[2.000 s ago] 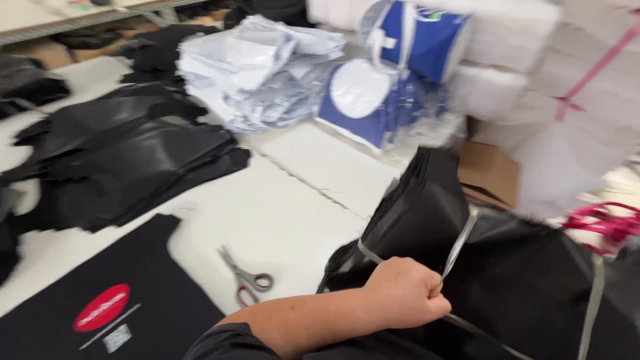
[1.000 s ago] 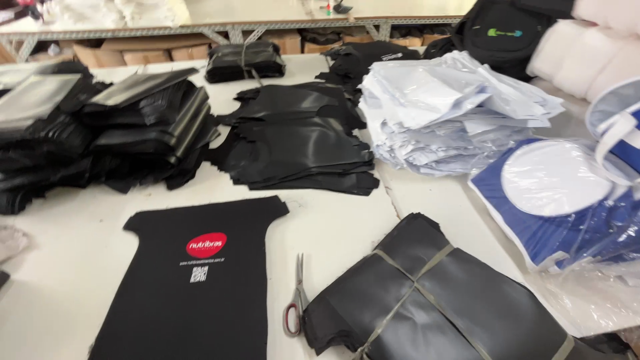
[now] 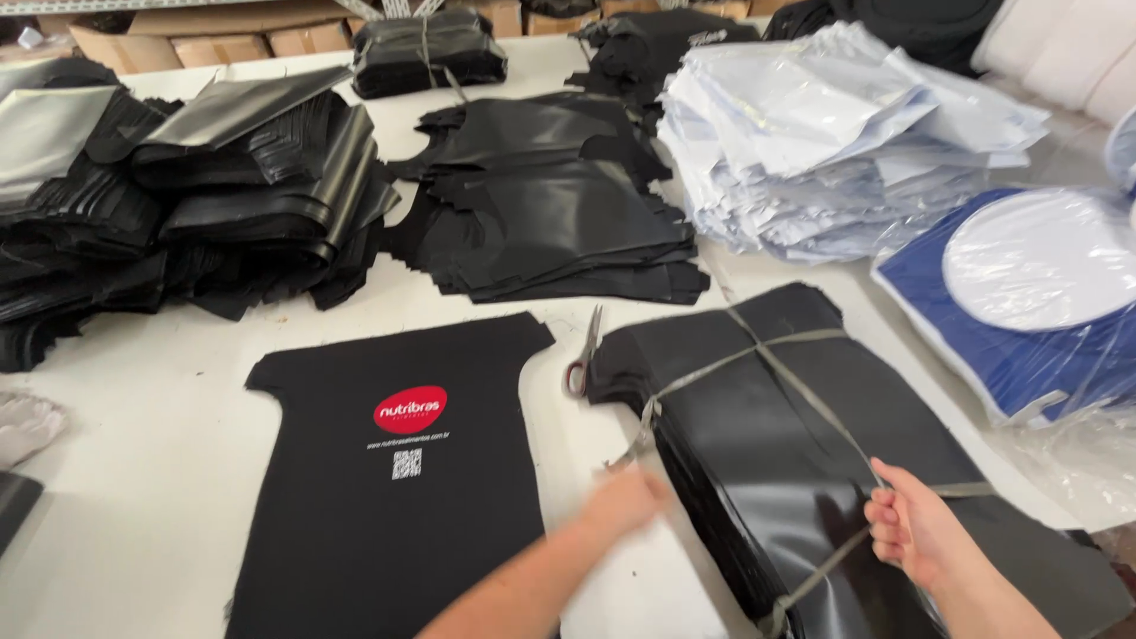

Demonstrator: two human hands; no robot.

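A stack of glossy black cut sheets [image 3: 737,417] lies on the white table, bound crosswise with grey-green strips. My right hand [image 3: 910,524] is closed on one of these tie strips [image 3: 816,399] over the top of the stack. Blurred, my left hand [image 3: 626,501] is at the stack's left edge, just below a knot and loose strip end; whether it grips the strip cannot be told. Scissors [image 3: 584,355] lie at the stack's upper left corner. To the left lies a flat black cut fabric panel [image 3: 453,515] with a red oval print and a printed code.
Folded black sheets [image 3: 257,177] are piled at the left. Behind are more black cut pieces [image 3: 568,204] and a tied black bundle [image 3: 430,53]. White sheets in plastic [image 3: 816,133] and a blue-and-white item in clear plastic [image 3: 950,302] stand at the right. Cardboard boxes [image 3: 311,40] line the back.
Two seconds ago one hand gripped a strip on the bound stack; one second ago no hands were in view. Now both hands are at the stack, the right one on a strip. The view has swung.
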